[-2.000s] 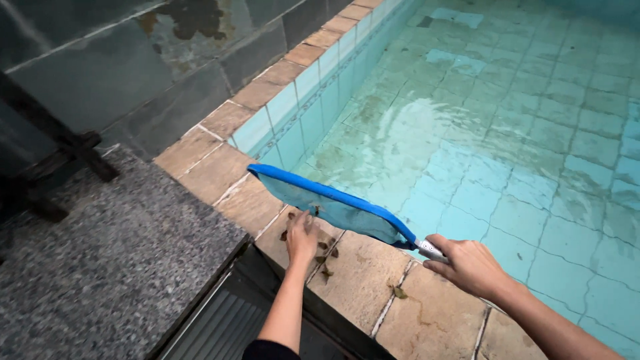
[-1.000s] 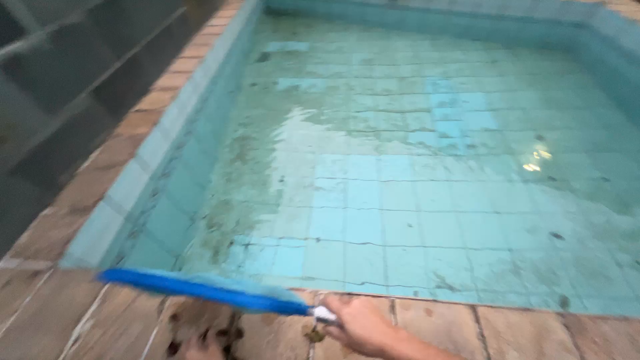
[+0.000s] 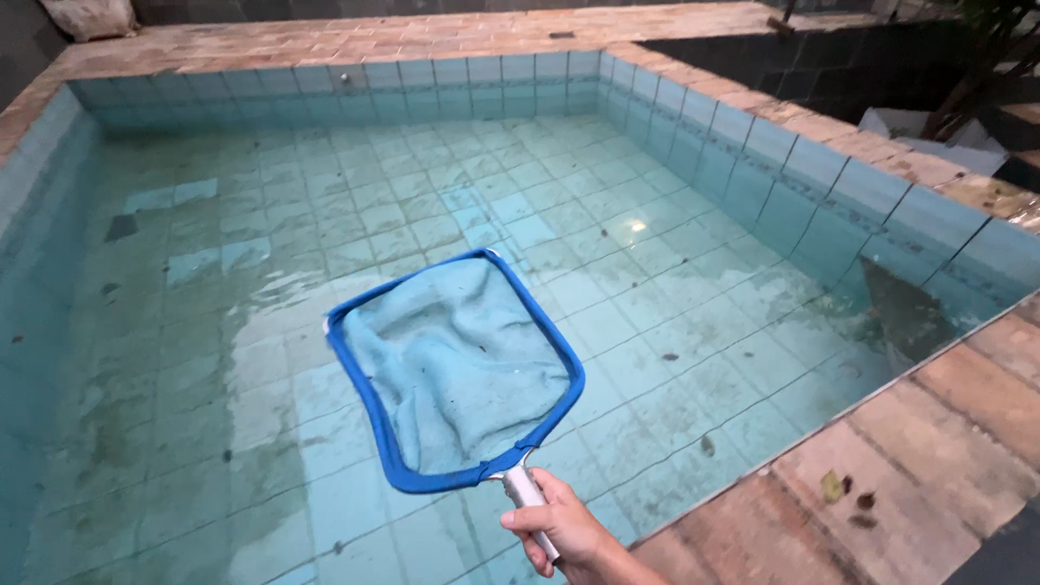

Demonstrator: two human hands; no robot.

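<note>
My right hand [image 3: 561, 524] grips the short metal handle of a pool skimmer net [image 3: 459, 357] at the bottom centre. The net has a blue frame and light blue mesh, and it is held over the water of a tiled swimming pool [image 3: 682, 106]. Its mesh faces up, sagging in folds, with a few small dark specks on it. My left hand is out of view.
Stone coping [image 3: 772, 520] borders the pool at the lower right, with several fallen leaves [image 3: 863, 500] on it. Dark bits lie in the water. A brick deck [image 3: 406, 34] runs behind the far edge. A plant [image 3: 967, 81] stands at the upper right.
The skimmer net has moved from the pool's edge out over the water, its mesh now turned up. My left hand, earlier at the leaves on the coping, has left view. The view has swung strongly.
</note>
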